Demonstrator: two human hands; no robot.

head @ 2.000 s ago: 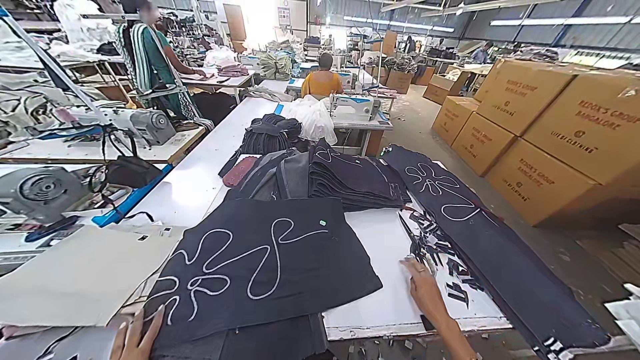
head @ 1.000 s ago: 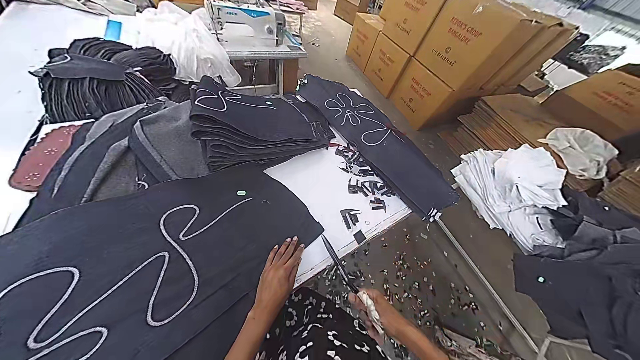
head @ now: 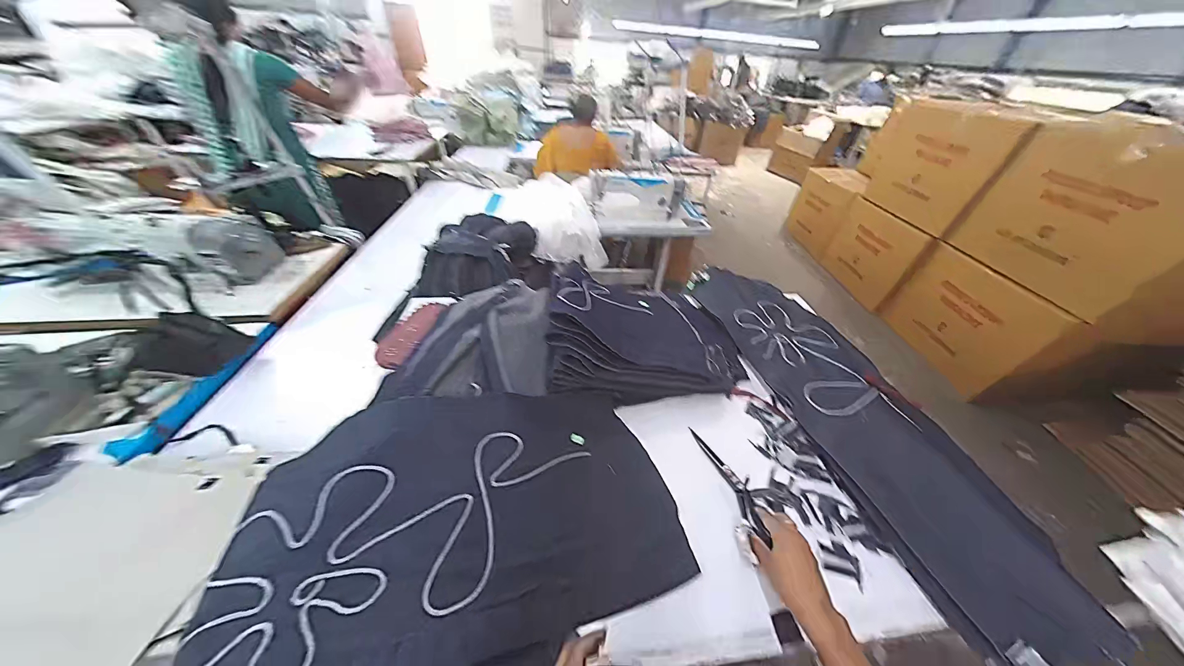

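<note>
My right hand (head: 784, 550) is at the handles of a pair of scissors (head: 731, 476) over the white table, the blades pointing up and left. Only part of my left hand (head: 581, 647) shows at the bottom edge, by the lower edge of a dark fabric panel (head: 592, 527) with a pale looping cord design and a small green sticker. What its fingers do is hidden. Dark fabric scraps (head: 814, 509) lie right of the scissors. Beyond them, a long dark panel (head: 869, 435) with a similar flower design runs along the table's right side.
Folded dark panels (head: 638, 342) are stacked behind the front panel, near a white plastic bag (head: 555, 217). Cream fabric (head: 83, 546) lies at left. Cardboard boxes (head: 990, 314) stand across the aisle. A person in yellow (head: 575, 148) and one in green (head: 273, 120) are farther back.
One second ago the scissors were in my right hand beyond the table's near edge; now they are over the table beside the scraps. My left hand has left the panel's right corner. The view has swung up.
</note>
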